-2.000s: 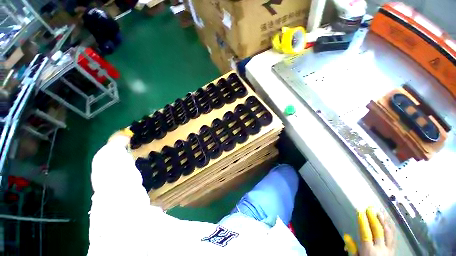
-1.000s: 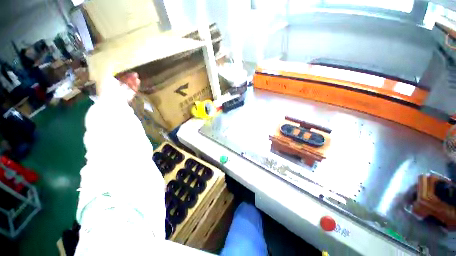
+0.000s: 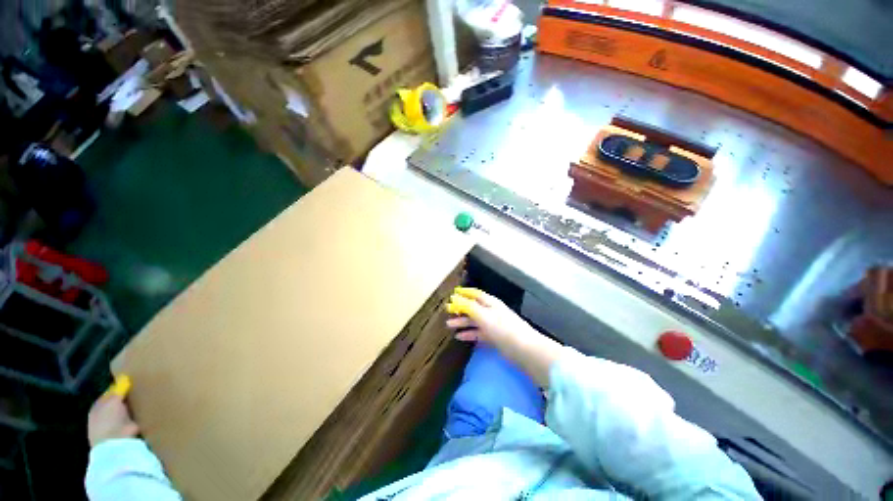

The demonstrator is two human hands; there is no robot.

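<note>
A flat brown cardboard sheet [image 3: 284, 303] lies on top of the cardboard stack [image 3: 397, 377] at the left of the machine, and no housings show on the stack. My left hand [image 3: 113, 413], with a yellow fingertip, holds the sheet's left edge. My right hand [image 3: 480, 315], with yellow fingertips, is at the sheet's right edge near the machine front; whether it grips the sheet is hard to tell. A black housing [image 3: 648, 159] lies in the left orange-brown fixture [image 3: 641, 196] on the metal plate.
A green button [image 3: 463, 222] and a red button [image 3: 675, 344] are on the front rail. A second fixture [image 3: 874, 305] is cut off at the right. Yellow tape [image 3: 419, 108], a black block [image 3: 487, 92] and a carton [image 3: 362, 83] are behind. A red item [image 3: 59, 271] is on the left.
The cardboard sheet now covers the rows of black housings. My left hand has come down from the cardboard pile to the sheet's left edge. My right hand has come into view beside the stack.
</note>
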